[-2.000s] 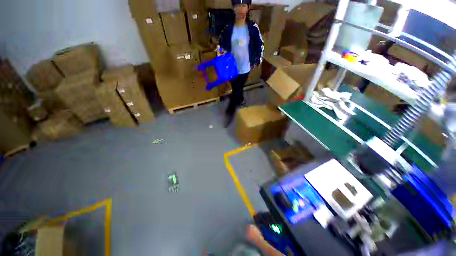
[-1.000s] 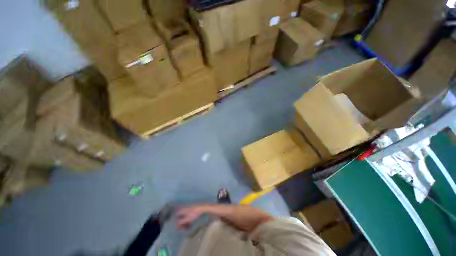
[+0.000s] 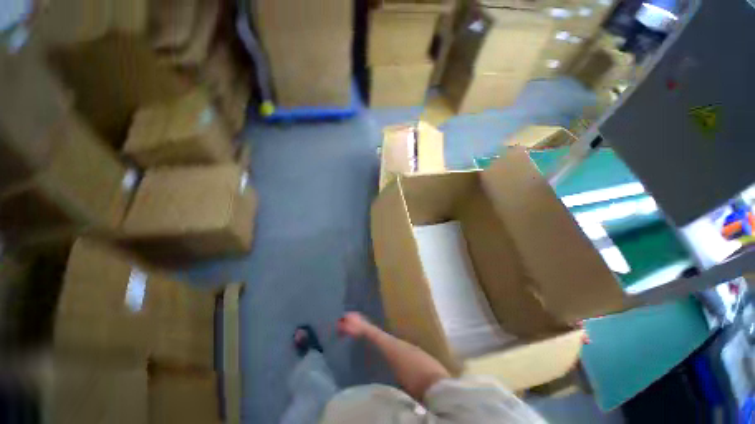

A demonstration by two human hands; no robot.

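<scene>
My right hand (image 3: 352,323) is small and blurred low in the middle of the view, in front of my body. No thing shows in it, and its fingers are too blurred to tell whether they are closed. My left hand is not in view. A large open brown carton (image 3: 401,273) lies nearest, just right of my hand and apart from it. Its flaps stand out, and a flat white sheet or liner (image 3: 459,281) lies inside on the bottom.
Grey floor (image 3: 302,215) runs ahead between brown cartons (image 3: 186,207) on the left and the open carton. A blue-based trolley (image 3: 310,114) holds a tall carton ahead. A green worktop (image 3: 646,344) with white rails and a grey panel (image 3: 695,108) stand at right.
The view has swung right and moved forward. The open carton is now close. The person with the blue stool, seen two seconds ago, is out of view. My right hand remains low in front.
</scene>
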